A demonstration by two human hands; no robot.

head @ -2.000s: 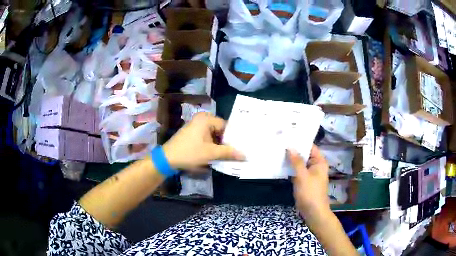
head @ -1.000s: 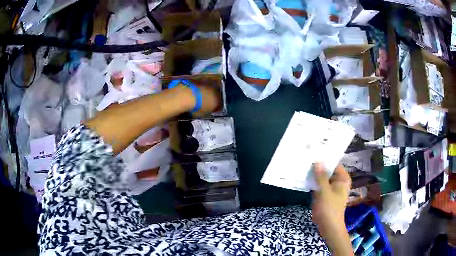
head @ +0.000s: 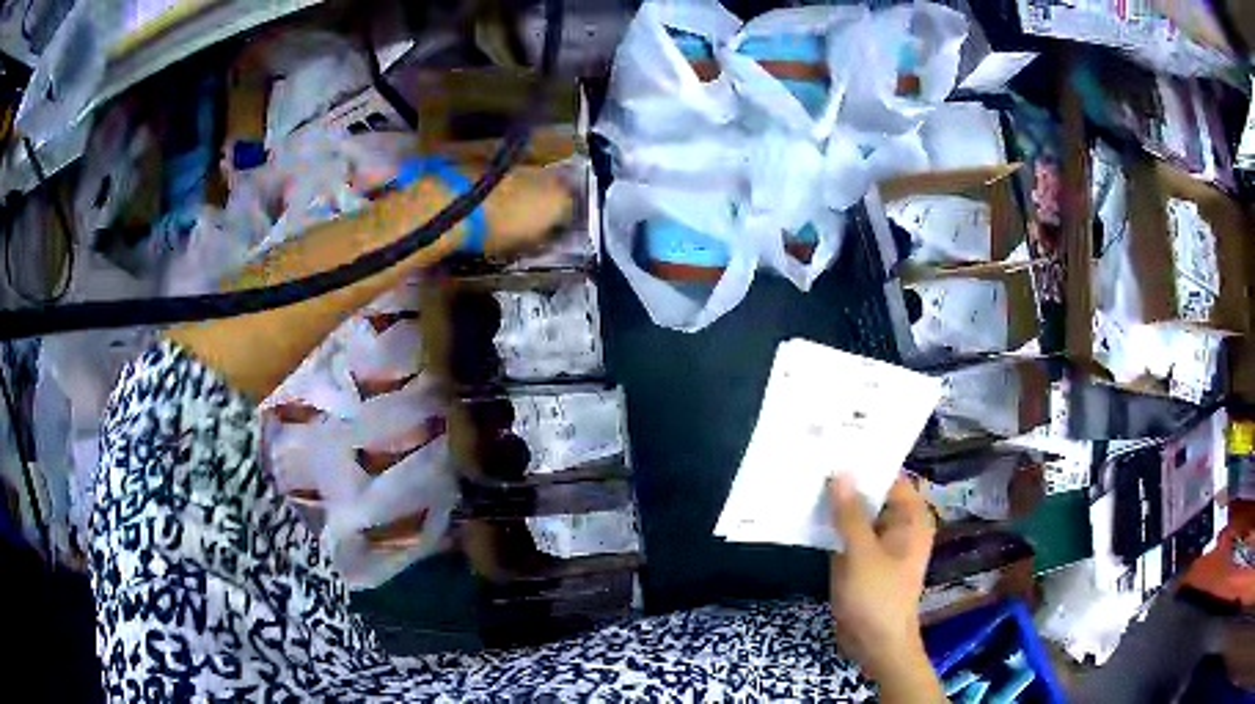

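Observation:
My right hand holds a white printed leaflet stack by its lower edge, above the dark green mat. My left hand is over the left row of open boxes, at a compartment towards the back. It is blurred and its fingertips are hard to make out, so I cannot tell whether it holds anything. Nearer boxes in that row show white papers on top. The right row of open boxes has brown flaps and white papers inside.
White plastic bags with blue and brown contents stand at the back centre. More bags lie at the left. A thick black cable crosses in front of my left arm. A blue crate is below the bench edge. A brown carton stands right.
My left hand has left the leaflet stack and reached to the left row, moving farther back along it. My right hand has kept the stack and moved right and slightly down.

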